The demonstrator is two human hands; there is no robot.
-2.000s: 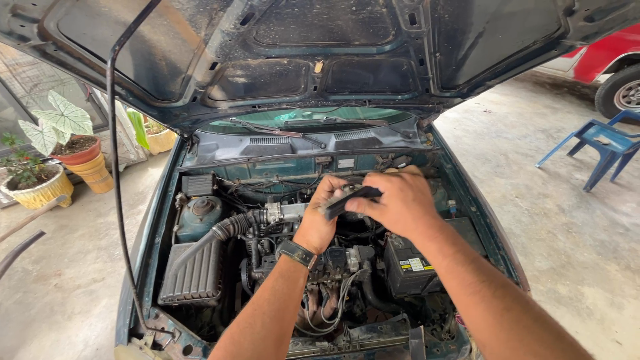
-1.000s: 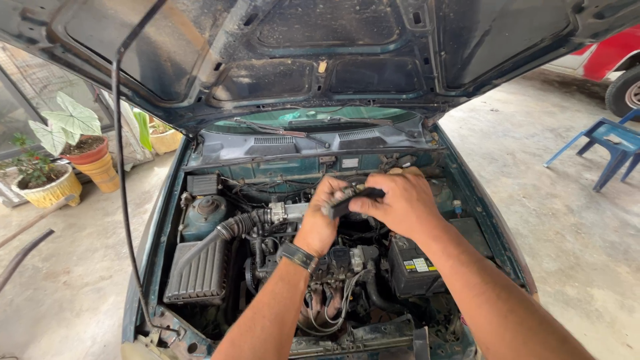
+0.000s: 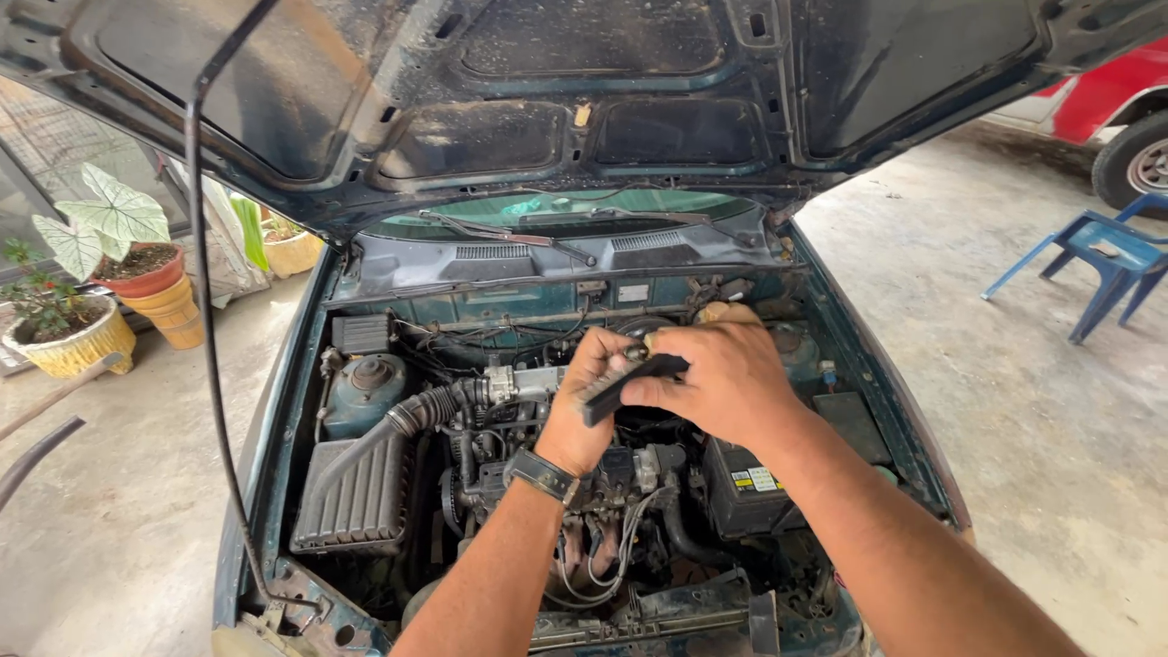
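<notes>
Above the engine, my left hand (image 3: 591,392) grips a small part with a metallic end (image 3: 634,351); the fingers hide most of it, so its kind cannot be told. A flat dark block or pad (image 3: 630,391) is pinched between the thumb and fingers of my right hand (image 3: 716,370), its lower end close against my left palm. Both hands nearly touch. Below them lies the car engine (image 3: 620,474) with its grey ignition leads (image 3: 630,538). A black wristband (image 3: 545,476) circles my left wrist.
The raised hood (image 3: 584,82) spans the top, with its prop rod (image 3: 203,274) at left. Around the engine are an air filter box (image 3: 354,497), a ribbed intake hose (image 3: 429,408) and a battery (image 3: 744,488). Potted plants stand left, a blue plastic chair (image 3: 1109,251) right.
</notes>
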